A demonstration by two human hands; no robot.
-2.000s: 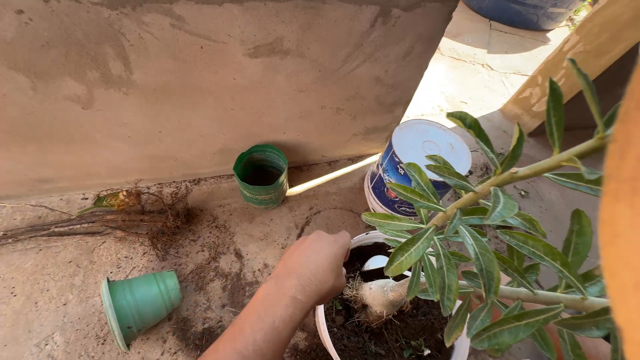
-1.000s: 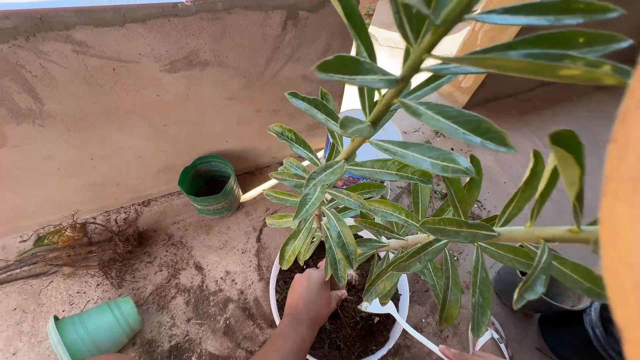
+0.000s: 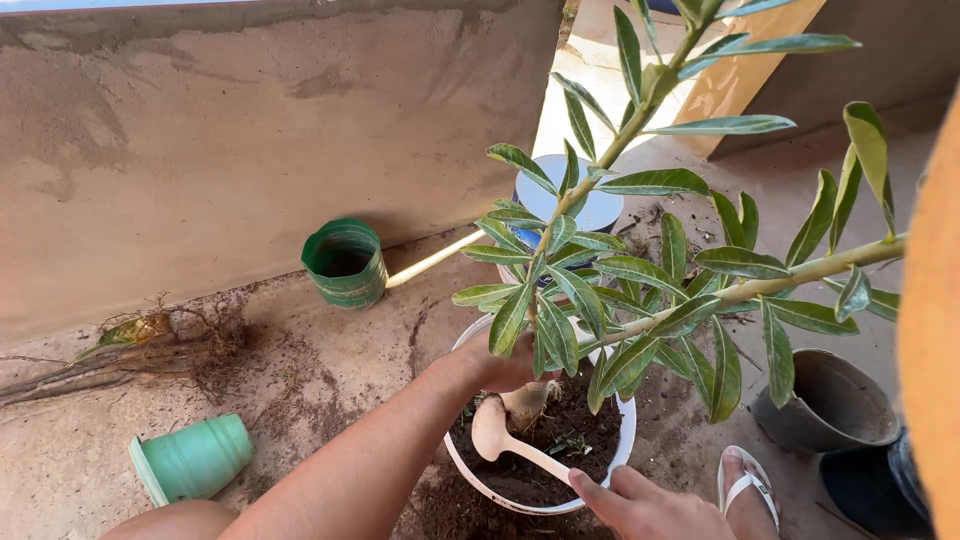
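My left hand (image 3: 517,364) reaches across the rim of a white plastic tub (image 3: 630,431), its fingers mostly hidden by leaves beside the plant's thick stem base (image 3: 527,401). Whether those fingers grip the stem cannot be seen. In my right hand (image 3: 649,502) is the handle of a white plastic spoon (image 3: 491,431); its soil-smeared bowl lies against the stem base, over the dark soil (image 3: 525,469) in the tub. Long green leaves (image 3: 577,300) on branches spread up and right from the tub.
A cut green container (image 3: 345,266) stands near the wall (image 3: 262,150). A light green pot (image 3: 195,457) lies on its side below uprooted stems (image 3: 127,360). Behind the leaves is a lidded bucket (image 3: 570,191). Dark pots (image 3: 829,401) and a sandalled foot (image 3: 750,487) are at right.
The spoon's bowl has moved left, from the tub's right part to the stem base, and my right hand has come further into view. Two seconds ago only my left hand showed.
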